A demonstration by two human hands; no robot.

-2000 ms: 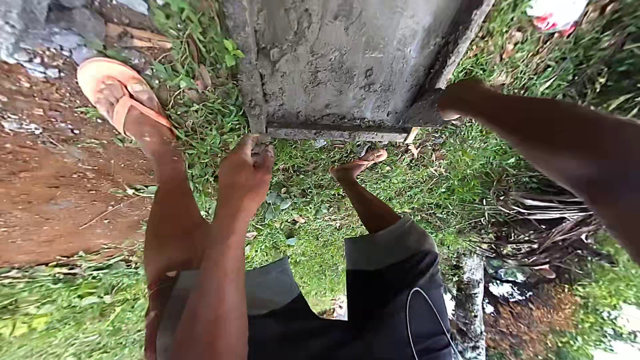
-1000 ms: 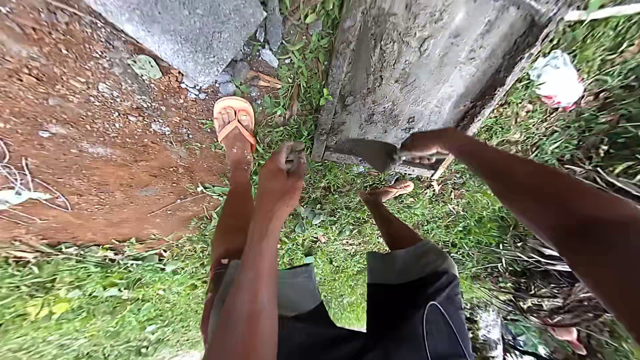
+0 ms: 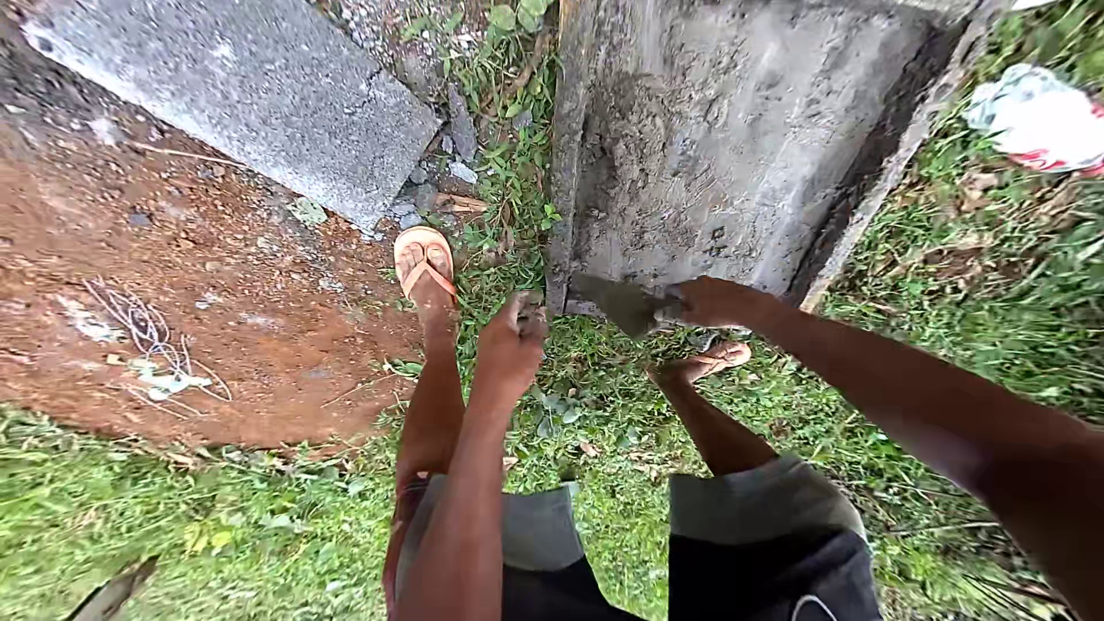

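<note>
My right hand (image 3: 718, 302) is closed around the handle of a mortar-smeared trowel (image 3: 628, 305). The blade points left and lies over the near edge of a wooden-edged form (image 3: 565, 185) that holds grey wet-looking mortar (image 3: 716, 155). Just left of the form's near left corner is my left hand (image 3: 515, 332), its fingers curled and grey with mortar. Whether that hand holds anything small cannot be told. A darker, rougher patch of mortar runs along the left inner side of the form.
A grey concrete slab (image 3: 285, 103) lies on reddish soil at the upper left, with stone chips by its corner. Tangled wire (image 3: 147, 332) lies on the soil. A white and red plastic bag (image 3: 1048, 121) sits in the grass at right. My sandalled feet stand either side.
The trowel blade, not clearly seen two seconds ago, now shows at the form's near edge, further left along it than one second ago. The view has swung toward the left.
</note>
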